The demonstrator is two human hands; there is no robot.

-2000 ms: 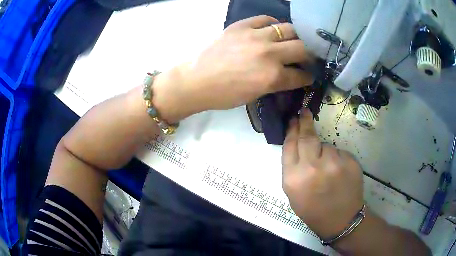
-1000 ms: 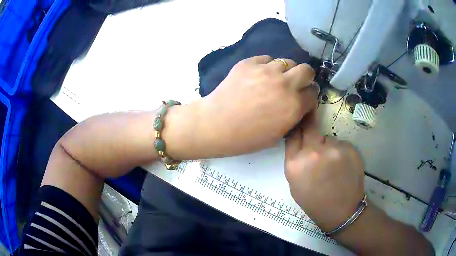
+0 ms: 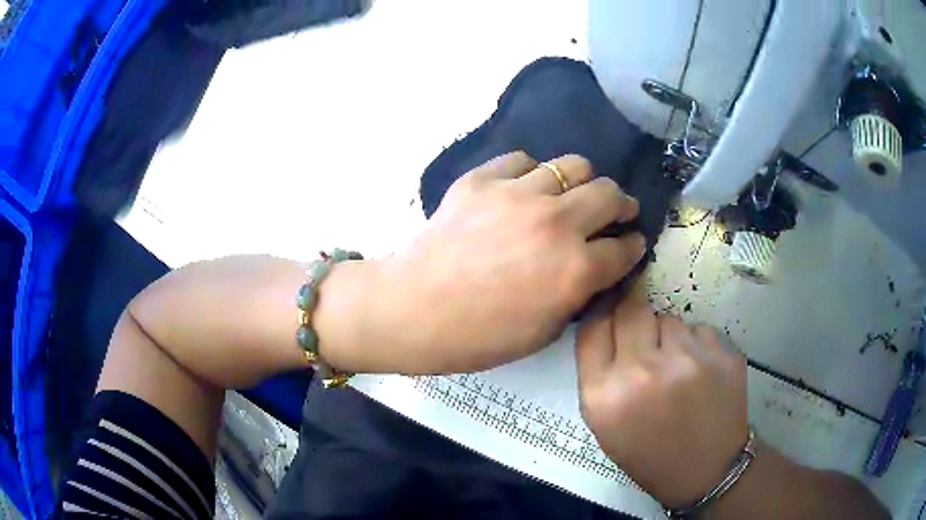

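Note:
A black fabric panel (image 3: 553,112) with a wavy cut edge lies flat on the white table, its right end at the presser foot (image 3: 682,160). My left hand (image 3: 508,259) lies over the panel's near part with curled fingers gripping its edge beside the needle area. My right hand (image 3: 660,391) is just in front of it, fingertips pinching the near edge of the fabric; the tips are partly hidden by my left hand. Any band under my hands is hidden.
The white machine head (image 3: 650,51) stands at the right, with ribbed tension knobs (image 3: 753,254). A purple-handled tool (image 3: 894,427) lies at far right. Blue bins (image 3: 61,132) and black pieces (image 3: 132,112) are at left. A clear plastic bag (image 3: 254,447) is beside the lap.
The black panel has swung out from under my left hand and now lies spread behind it. My left hand has moved towards me; my right hand has moved slightly.

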